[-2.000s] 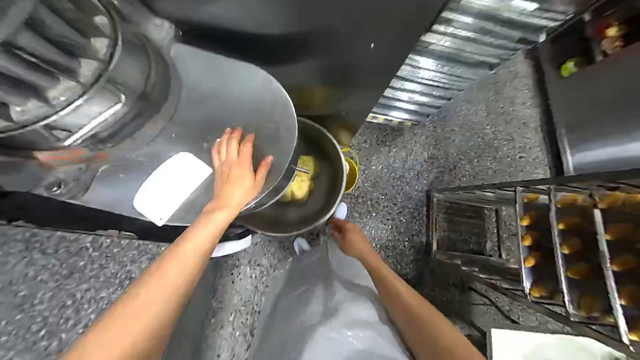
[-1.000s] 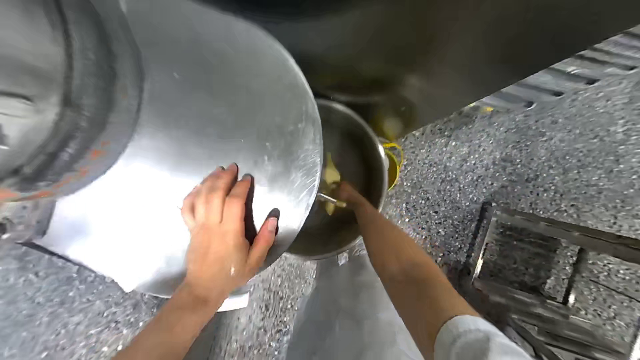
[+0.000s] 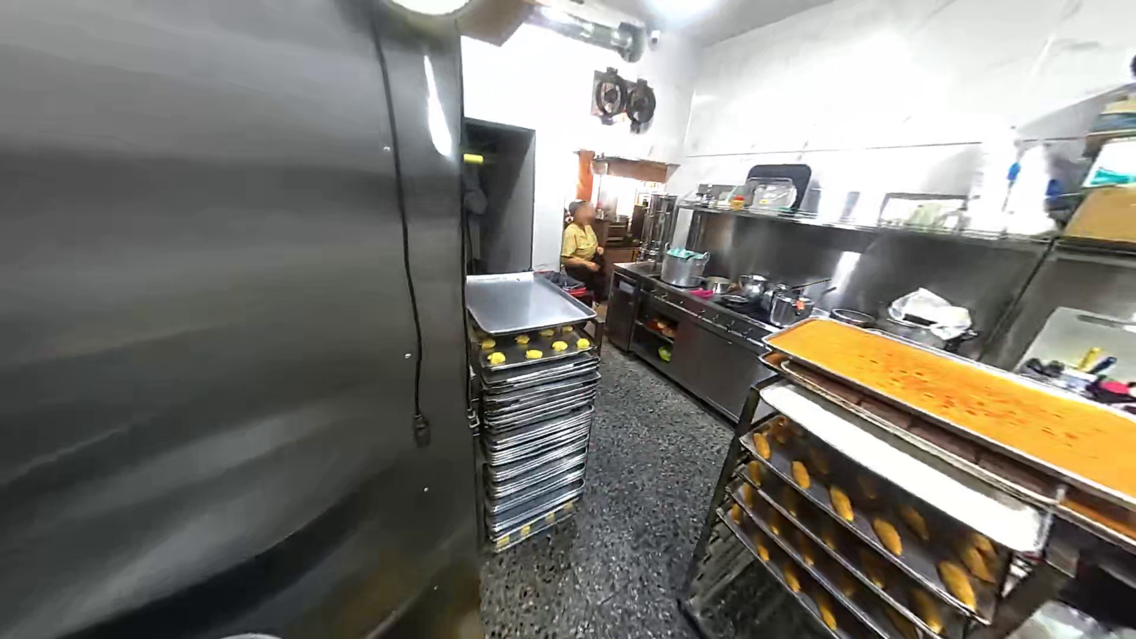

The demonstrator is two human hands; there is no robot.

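Neither my left hand nor my right hand shows in the head view at this moment, so what they hold or touch is hidden. A large stainless steel panel [image 3: 231, 319] fills the left side, with a black cord [image 3: 406, 231] hanging down it. Beside it stands a tall stack of metal baking trays [image 3: 540, 435]; yellow dough pieces [image 3: 532, 353] lie on a tray near its top. At the right, a tray rack [image 3: 741, 435] holds trays of oblong golden pastries [image 3: 841, 503], and a wide sheet with an orange baked layer [image 3: 958, 390] rests on top.
Speckled floor [image 3: 621, 497] runs between the tray stack and the rack. Along the far right wall is a steel stove counter [image 3: 710, 355] with a large pot [image 3: 684, 266] and several pans. A person in a yellow shirt [image 3: 580, 241] is by the far doorway.
The view has swung up from the floor to the room. Both hands, earlier at the metal guard and the bowl holding a yellow mass, have left the picture.
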